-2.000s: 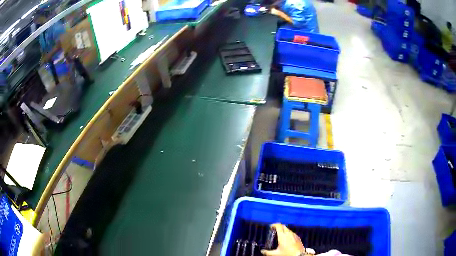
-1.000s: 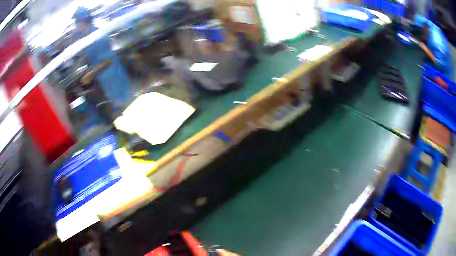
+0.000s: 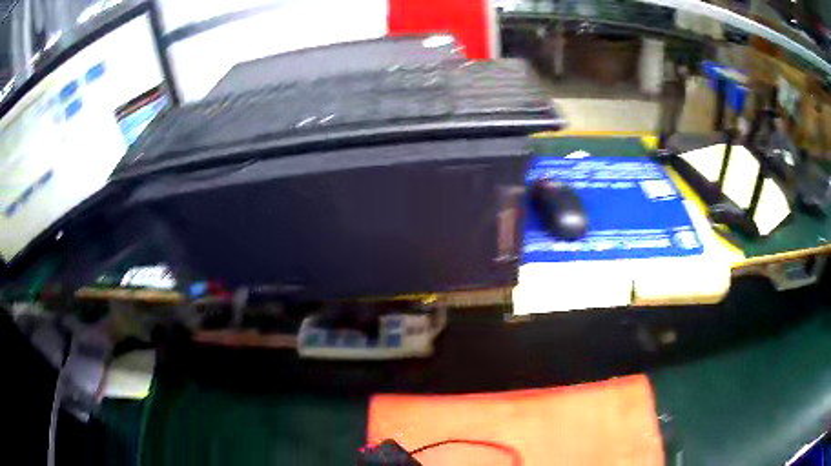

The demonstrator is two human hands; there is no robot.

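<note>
An orange mat [image 3: 583,423] lies on the green bench at the bottom centre, cut off by the frame's lower edge. A small dark block [image 3: 390,452] with a red spot sits at the mat's lower left. A thin dark cable [image 3: 469,443] curves from it over the mat. Neither of my hands is in the picture.
A large black PC case [image 3: 364,218] stands on the raised shelf with a keyboard [image 3: 346,100] on top. A monitor [image 3: 68,127] is at the left. A black mouse [image 3: 559,211] rests on a blue printed pad [image 3: 629,196]. A white power strip [image 3: 369,337] is below.
The view has swung left from the blue bins and the long bench to the PC case and orange mat. My right hand, earlier in a bin of black units, has left the picture.
</note>
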